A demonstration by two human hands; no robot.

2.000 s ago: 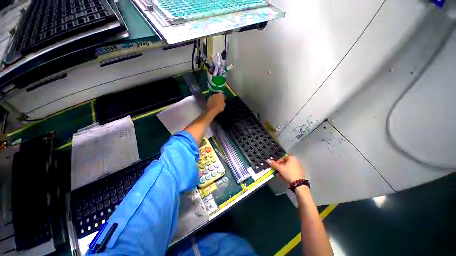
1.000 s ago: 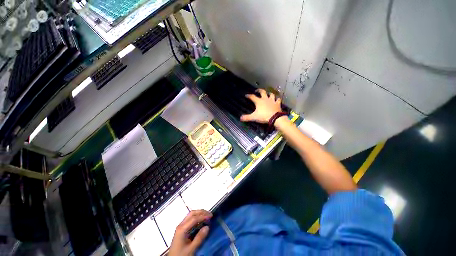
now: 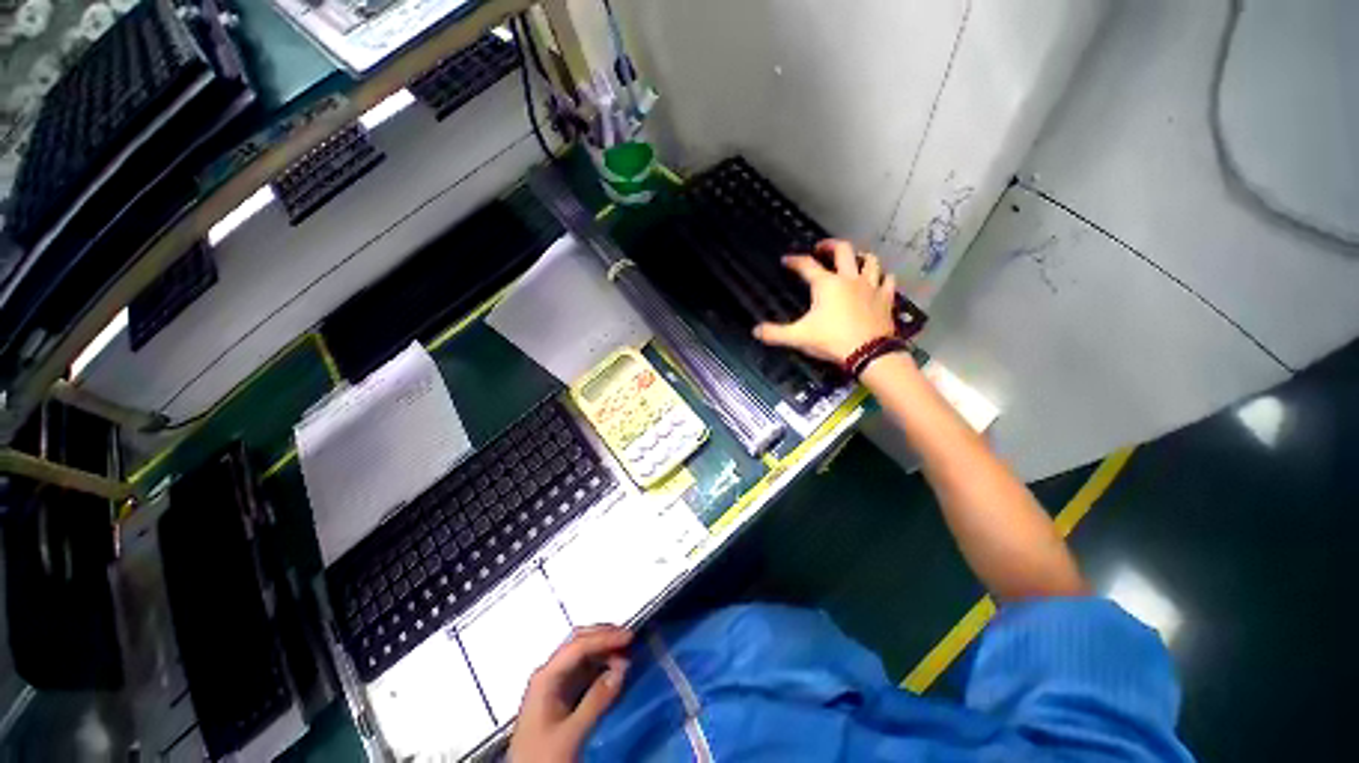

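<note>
My right hand [image 3: 847, 310] lies across a black pocket tray [image 3: 763, 201] at the bench's right side, thumb and fingers spread over its width. Part of the tray is hidden under the hand. Another dark tray surface [image 3: 689, 257] shows beside it. My left hand [image 3: 574, 692] is at the bench's front edge, empty, with fingers loosely curled. The centre pocket tray [image 3: 470, 529] lies on a silver metal plate [image 3: 514, 638], with small squares in its front pockets.
A yellow calculator [image 3: 638, 418] and long shiny strips [image 3: 678, 336] lie between the trays. A record sheet [image 3: 380, 447] and a plain sheet [image 3: 574, 316] lie behind. A green pen cup [image 3: 628, 167] stands at the rear, beside the wall. A shelf overhangs the left rear.
My left hand has come back from near the pen cup to the bench front. My right hand has moved from the right tray's front corner onto the tray, which now sits slightly shifted.
</note>
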